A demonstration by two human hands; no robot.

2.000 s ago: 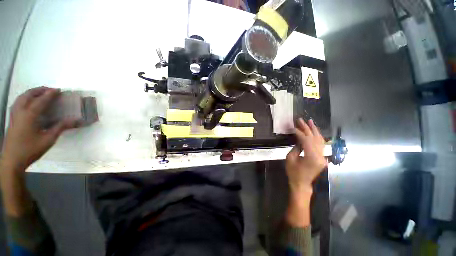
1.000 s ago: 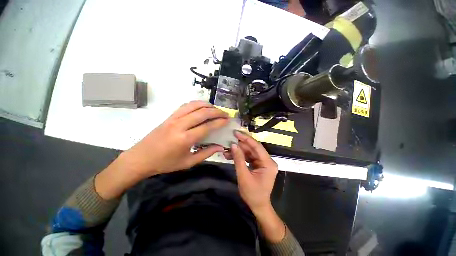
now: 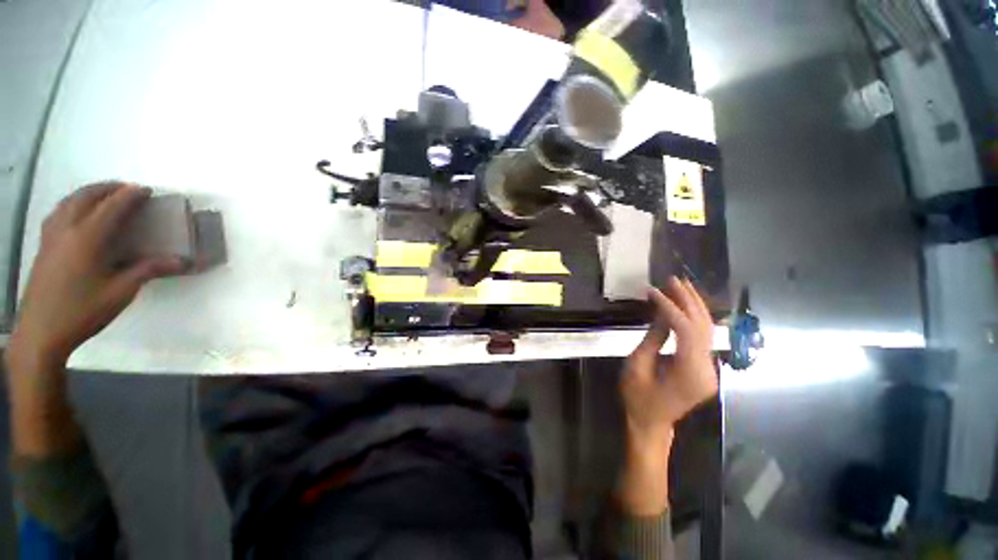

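My left hand [image 3: 88,257] is over the left stack of grey pieces [image 3: 166,228] on the white tabletop, its fingers and thumb along the stack's two long sides. Part of the stack is hidden under the hand. My right hand [image 3: 675,361] is at the front edge of the machine bed, its fingertips at the lower end of the right stack of pale grey-beige pieces [image 3: 627,254]. Its fingers are a little curled, with no piece visible in them. The machine head [image 3: 471,235] stands between the hands.
The cylindrical upper part [image 3: 589,112] and machine arm [image 3: 646,49] rise above the bed. Yellow tape strips [image 3: 514,291] lie beside the head. A warning label [image 3: 684,190] is on the bed's right end. A blue fitting [image 3: 746,339] is at the right corner. A black hook [image 3: 341,173] juts out left.
One second ago both hands held a grey piece together in front of the machine head. Now they are apart, the left at the left stack and the right by the right stack. The view has shifted.
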